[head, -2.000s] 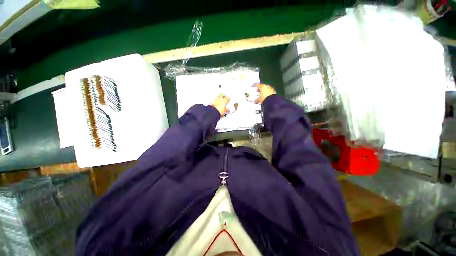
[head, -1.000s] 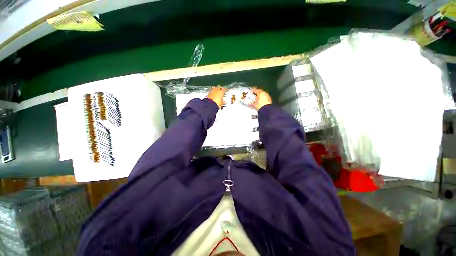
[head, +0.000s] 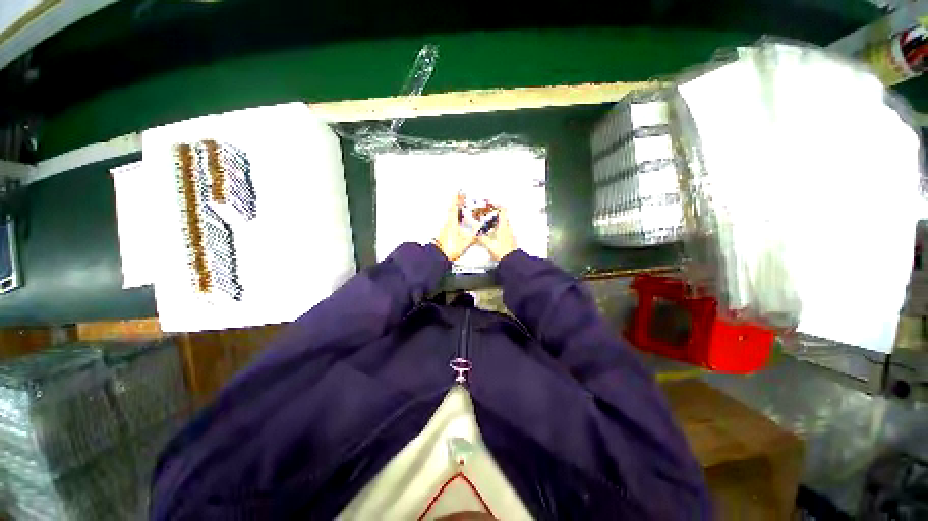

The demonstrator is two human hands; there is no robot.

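A white tray lies directly in front of me. My left hand and my right hand are close together over its lower middle. Small flex-cable parts, orange-brown and dark, show between my fingers; both hands seem to hold them, but the exact grip is too small to tell. On the left a white foam block carries rows of similar parts with orange-brown ends. Crumpled clear film lies along the tray's far edge.
Stacked trays stand right of the tray. A large film-wrapped white pile is beyond them. A red plastic bin is below the bench at right. Greyish tray stacks stand lower left. A thin white sheet sticks out left of the foam block.
My hands were apart, then at the tray's far side; now they are together nearer my body with parts between them. The camera view has shifted slightly.
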